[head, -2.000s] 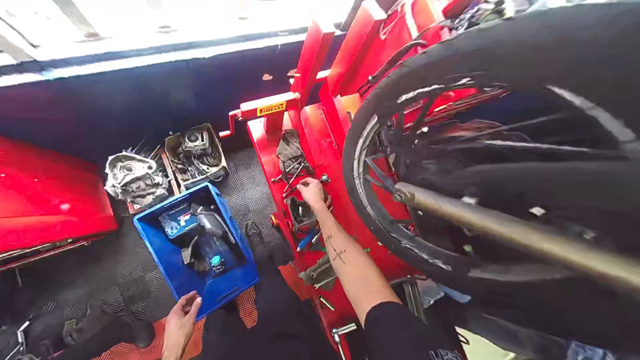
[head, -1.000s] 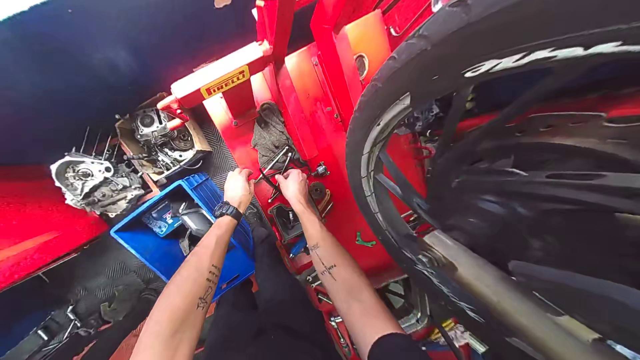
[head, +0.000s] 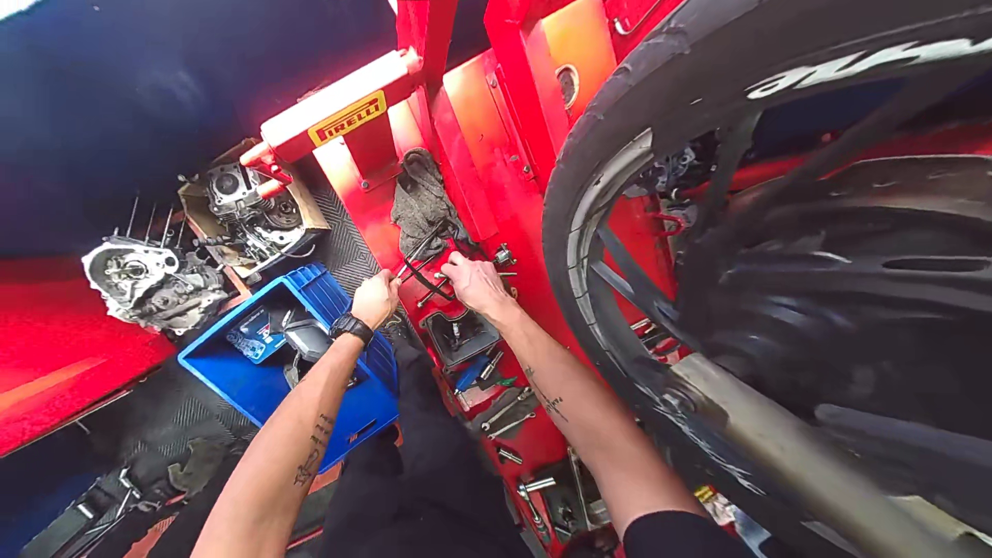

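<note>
My left hand (head: 376, 298), with a watch on the wrist, is closed at the edge of the red lift platform, its fingertips on a thin rod-like end that I cannot make out fully. My right hand (head: 474, 284) is bent over the platform, fingers curled, near a thin black curved strip or cable (head: 425, 279) that spans the gap between the hands. What its fingers hold is hidden. A grey rag (head: 421, 198) lies just beyond, with thin metal tools at its lower edge. Below the right hand sits a black tray (head: 463, 339) with small parts.
A motorcycle wheel (head: 577, 232) fills the right side. At left are a blue crate (head: 341, 407) with parts, a cardboard box (head: 310, 209) of engine parts and a metal engine casing (head: 136, 271). Wrenches (head: 508, 411) and a metal socket tool (head: 536, 487) lie lower on the platform.
My left hand has moved from beside the blue crate up to the platform's edge, near my right hand. The view has moved closer to the platform.
</note>
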